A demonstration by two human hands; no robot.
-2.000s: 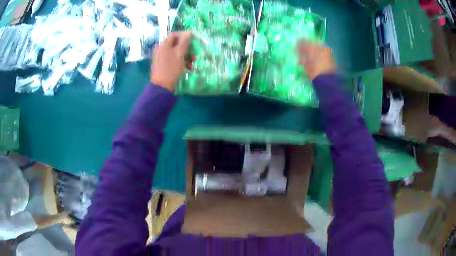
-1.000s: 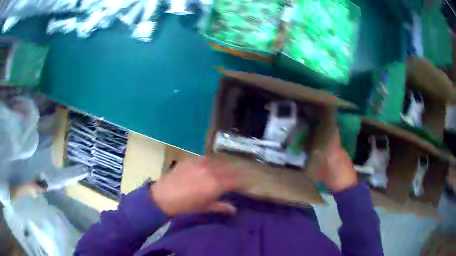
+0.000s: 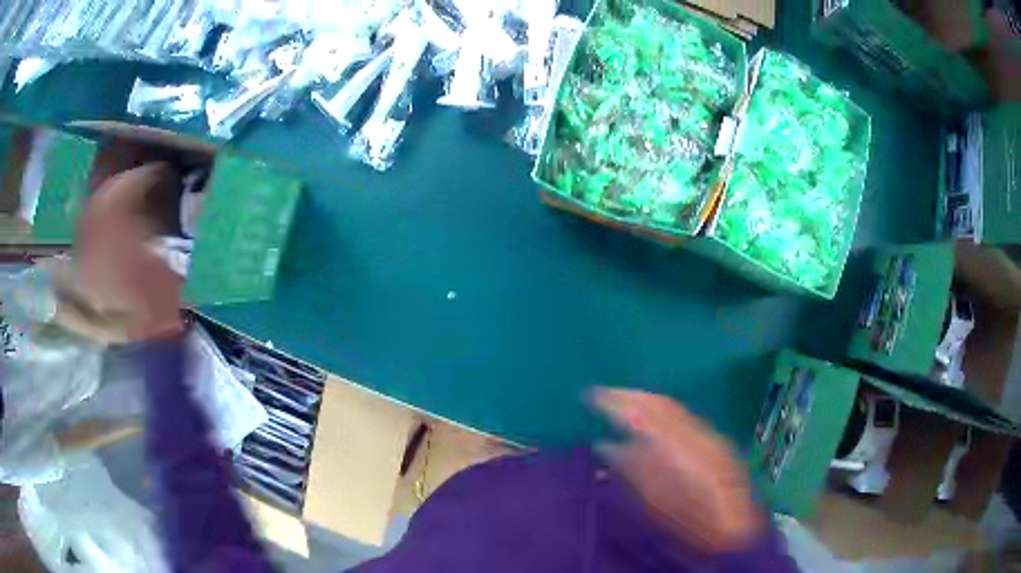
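An open retail box [image 3: 241, 235] with a green outside stands at the left on the green table; a white part shows inside it. My left hand [image 3: 129, 257] is blurred and lies over this box's near left part; its fingertips are hard to make out, so its grip cannot be told. My right hand [image 3: 677, 465] is blurred, empty and open over the table's near edge. Two bins [image 3: 638, 123] of green packets stand side by side at the back right of the box.
Bagged white accessories [image 3: 381, 67] lie at the back left. Open boxes with white units [image 3: 873, 442] stand at the right. A brown carton [image 3: 358, 459] with dark-and-white stacks sits below the near edge. Another person's arm shows at the lower left.
The view has swung left. The open box that was in front of me is no longer there; a box is now at the left under my left hand. My right hand is off the box.
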